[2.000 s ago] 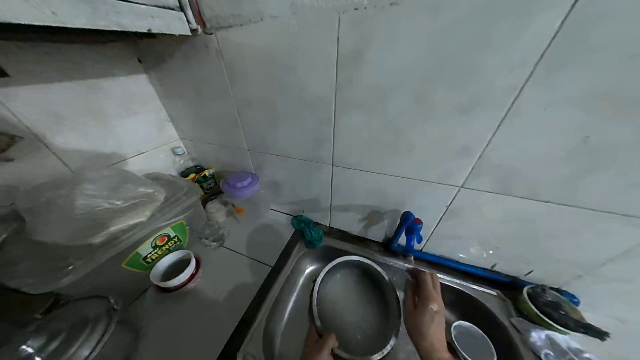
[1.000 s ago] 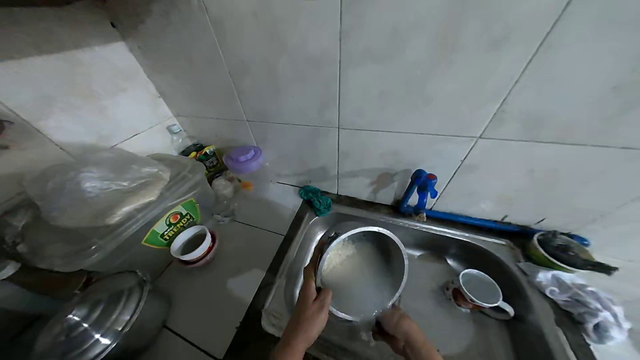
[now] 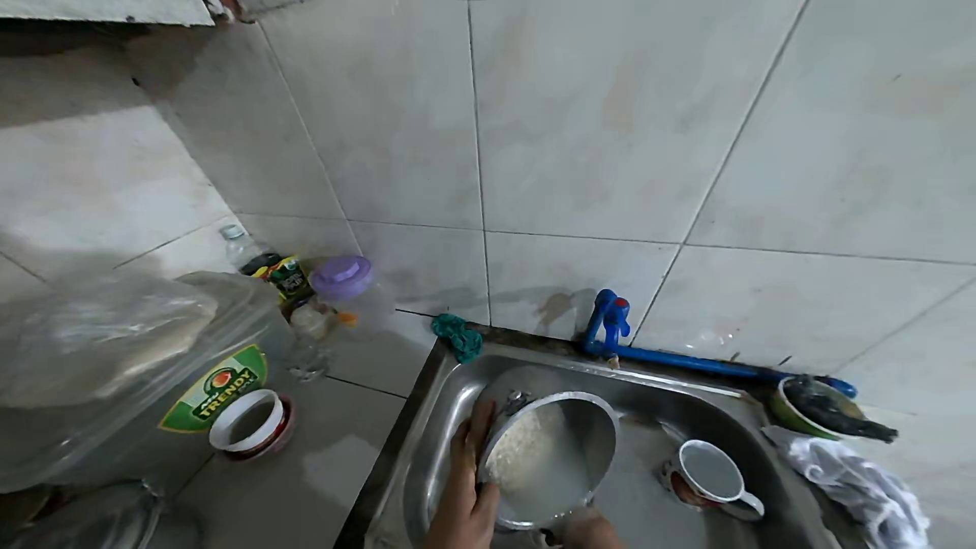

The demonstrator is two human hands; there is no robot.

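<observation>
A round metal pot (image 3: pixel 583 435) is in the left part of the stainless steel sink (image 3: pixel 427 457), tilted, with pale rice grains (image 3: pixel 526 450) and cloudy water inside. My left hand (image 3: pixel 467 488) grips its left side, fingers along the outer wall and thumb near the rim. At the pot's lower edge is my right hand (image 3: pixel 583 530), partly cut off by the frame; its fingers are hidden, so its hold is unclear. To the right in the sink stands a white mug (image 3: pixel 709 469) with a coloured pattern. A blue faucet (image 3: pixel 610 320) rises behind the sink.
Green scouring mesh (image 3: pixel 457 337) lies on the sink's back left corner. A bowl (image 3: pixel 808 419) with black plastic and a white cloth (image 3: pixel 862 480) sit at the right. On the left are a large clear plastic container (image 3: pixel 137 450), a white-rimmed cup (image 3: pixel 245 421), a purple-lidded container (image 3: pixel 341 277) and a bottle (image 3: pixel 240 245).
Two seconds ago my right hand was raised between the pot and the mug; it is now at the pot's lower edge. Rice, now gathered at the pot's left, shows more clearly.
</observation>
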